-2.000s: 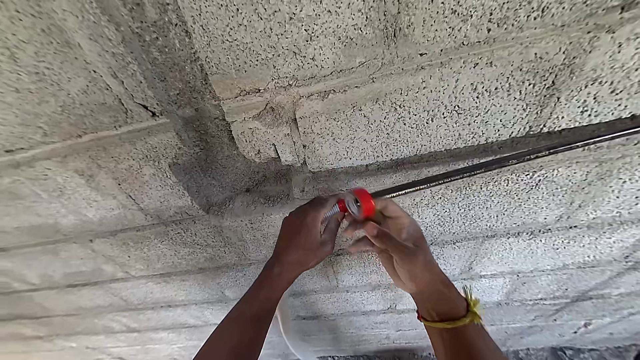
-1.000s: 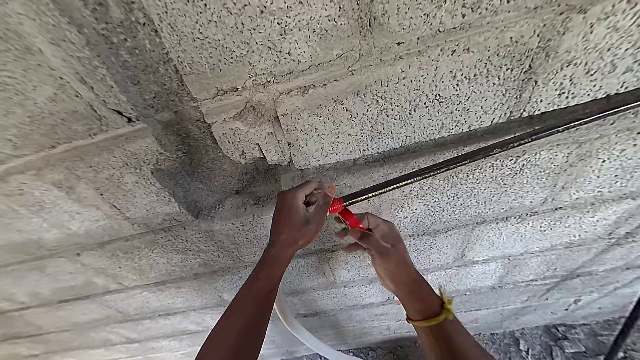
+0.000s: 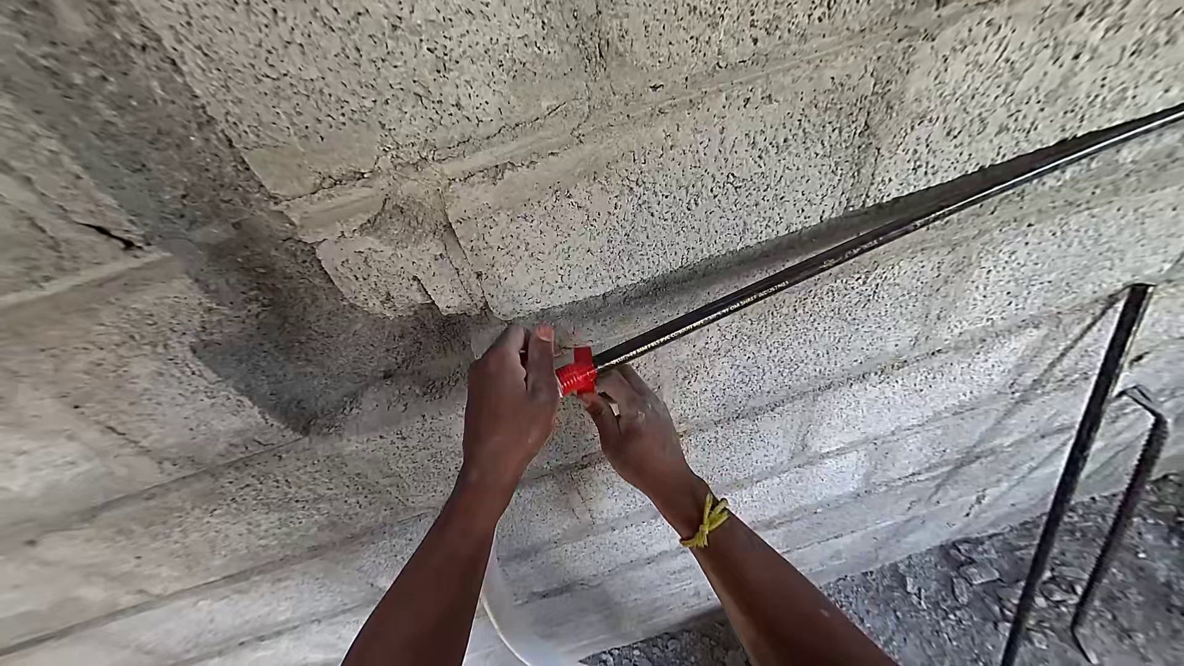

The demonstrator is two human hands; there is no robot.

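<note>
A black PVC conduit pipe (image 3: 740, 298) with writing on it runs along the block wall up to the right. At its lower left end is red tape (image 3: 577, 375), wrapped around the joint, with a short red piece standing up. My left hand (image 3: 513, 398) grips the joint just left of the tape; what lies inside its fingers is mostly hidden. My right hand (image 3: 638, 421) is under the pipe end, its fingertips at the red tape and partly behind the pipe. A whitish flexible tube (image 3: 504, 615) hangs down behind my left forearm.
The concrete block wall (image 3: 647, 213) has a rough chiselled groove (image 3: 268, 333) left of my hands. Dark metal rods (image 3: 1078, 462) stand at the lower right, over grey rubble (image 3: 971, 592) on the ground.
The red tape, earlier a roll and then a strip drawn down toward my right hand, now lies around the joint. My right hand has moved in beneath the pipe end. The view has shifted.
</note>
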